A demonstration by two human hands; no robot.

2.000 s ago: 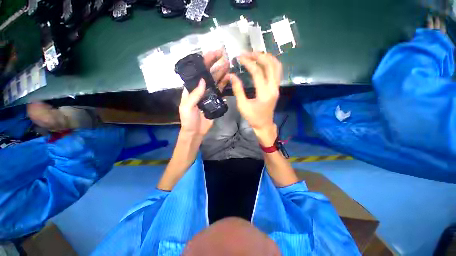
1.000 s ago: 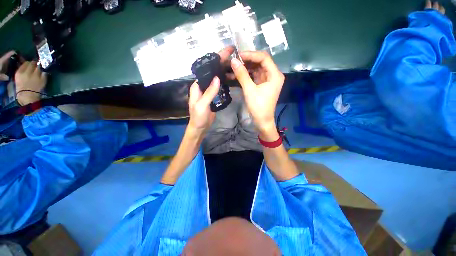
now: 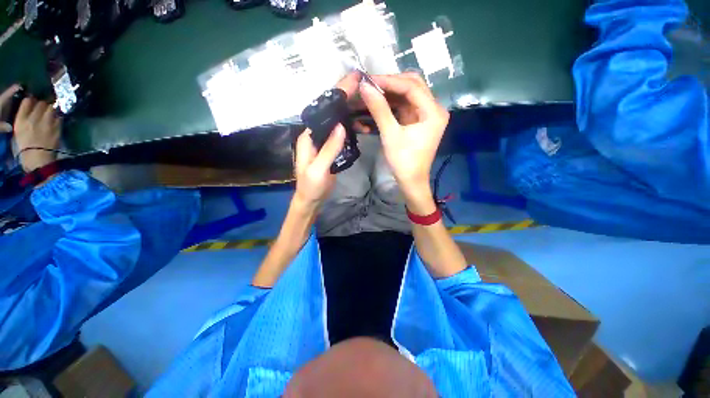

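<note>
My left hand (image 3: 318, 165) holds a black rounded phone assembly (image 3: 325, 116) above my lap at the bench edge, thumb across its face. My right hand (image 3: 406, 128), with a red wrist strap (image 3: 424, 217), is just right of the unit. Its thumb and forefinger pinch a small thin piece (image 3: 369, 78), seen nearly edge-on, and my left fingertips are close to it. Bright clear carrier sheets (image 3: 261, 82) with white rectangles lie on the green bench mat beyond my hands. The glare hides their detail.
Black waiting handsets with silvery ends (image 3: 64, 87) lie at the upper left of the green bench mat (image 3: 514, 54). A neighbour's hand (image 3: 37, 134) is at the left bench edge. Another person's blue sleeve (image 3: 634, 85) is at the right. Cardboard boxes (image 3: 537, 299) stand on the floor.
My right hand has closed from spread fingers to a pinch near the unit's upper end. The unit has moved slightly right and turned more upright. The neighbour's hand at left has moved onto the bench.
</note>
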